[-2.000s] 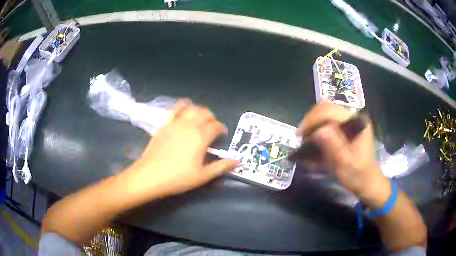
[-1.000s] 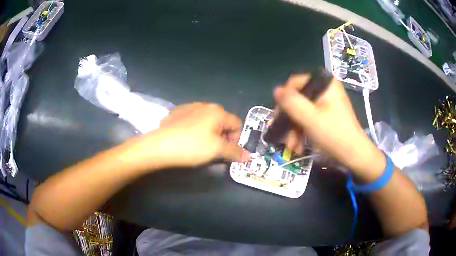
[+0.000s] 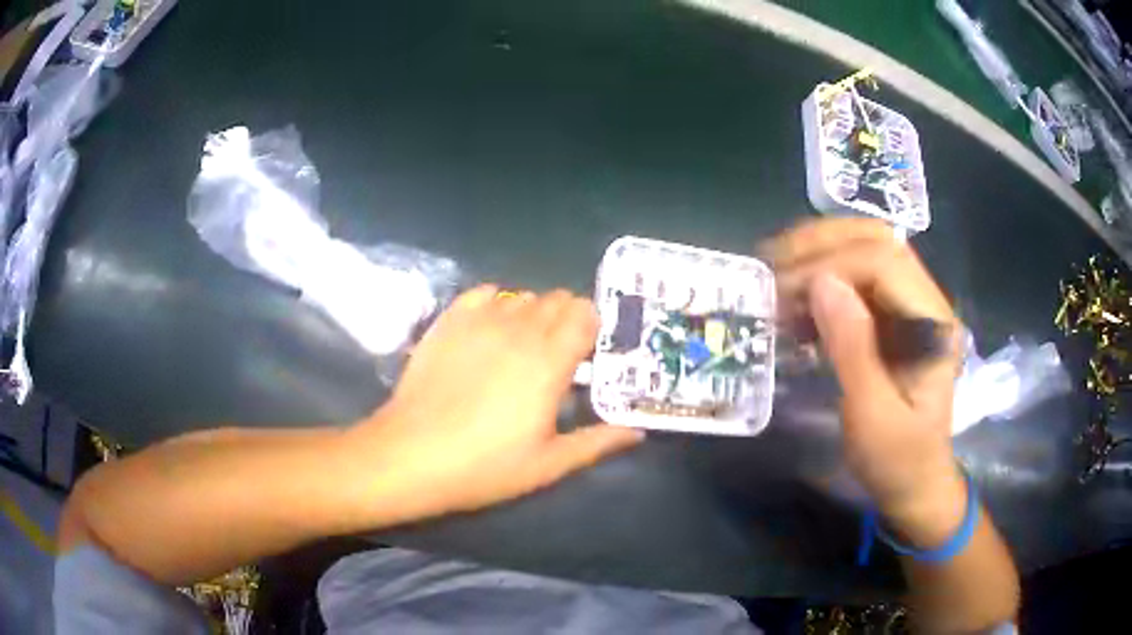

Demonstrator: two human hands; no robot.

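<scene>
An open white power strip housing (image 3: 682, 267) lies face up in front of me, with a black block, a green circuit board (image 3: 741, 352) and a yellow block inside. A brass strip (image 3: 670, 407) shows along its near side. My left hand (image 3: 497, 403) grips the housing's left edge, thumb at the near corner. My right hand (image 3: 875, 335) is just right of the housing, blurred, with a dark tool (image 3: 916, 337) in its grip. The tool's tip cannot be made out. A bagged white cord (image 3: 329, 267) lies beyond my left hand.
A second open housing (image 3: 865, 159) lies at the upper right, with another bag (image 3: 1012, 382) below it. Brass strips (image 3: 1095, 316) are piled at the right edge. Bagged cords (image 3: 50, 186) and a housing are at the left. A green conveyor (image 3: 919, 44) with a pale rail runs behind.
My right hand with the tool has moved off the housing to the right. The housing has turned straighter and shifted slightly away from me. My left hand now holds its edge.
</scene>
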